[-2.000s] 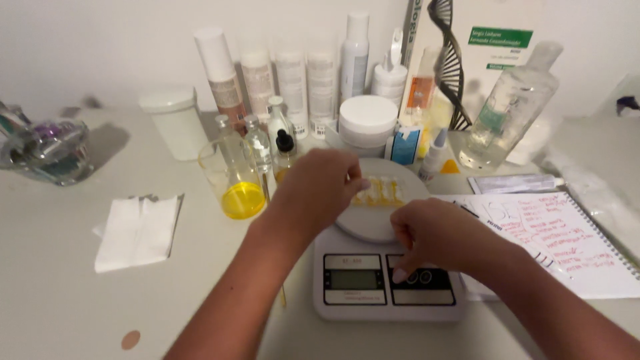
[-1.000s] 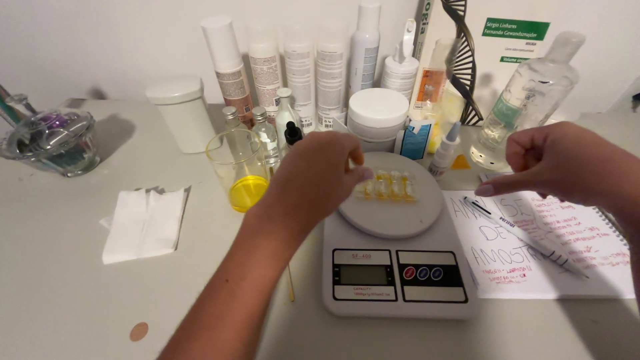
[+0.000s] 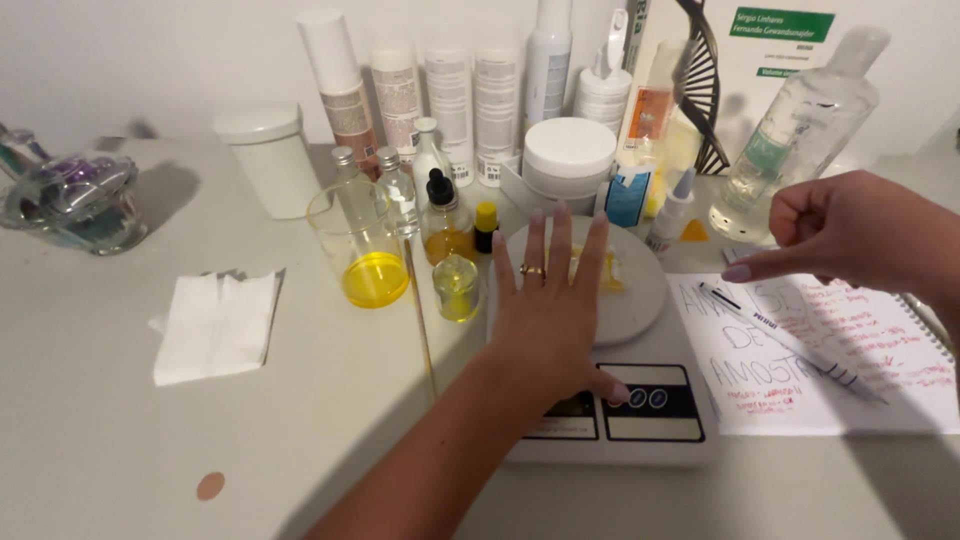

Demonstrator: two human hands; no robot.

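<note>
My left hand, with a ring on one finger, is spread palm down over the round plate of a white digital kitchen scale. Its thumb tip lies by the scale's buttons, and the hand covers most of the display. Behind its fingers, small clear pieces with yellow contents show partly on the plate. Whether the palm touches the plate, I cannot tell. My right hand hovers above an open spiral notebook, thumb out and fingers curled, near a white pen; nothing shows in it.
Left of the scale stand a glass beaker with yellow liquid, a small glass jar, a dropper bottle and a thin wooden stick. Bottles and tubs line the wall. A folded white tissue and a clear bottle flank them.
My left hand has gone from pinched fingertips at the plate's small pieces to spread flat over the scale. My right hand, at the scale's buttons two seconds ago, has moved right, over the notebook.
</note>
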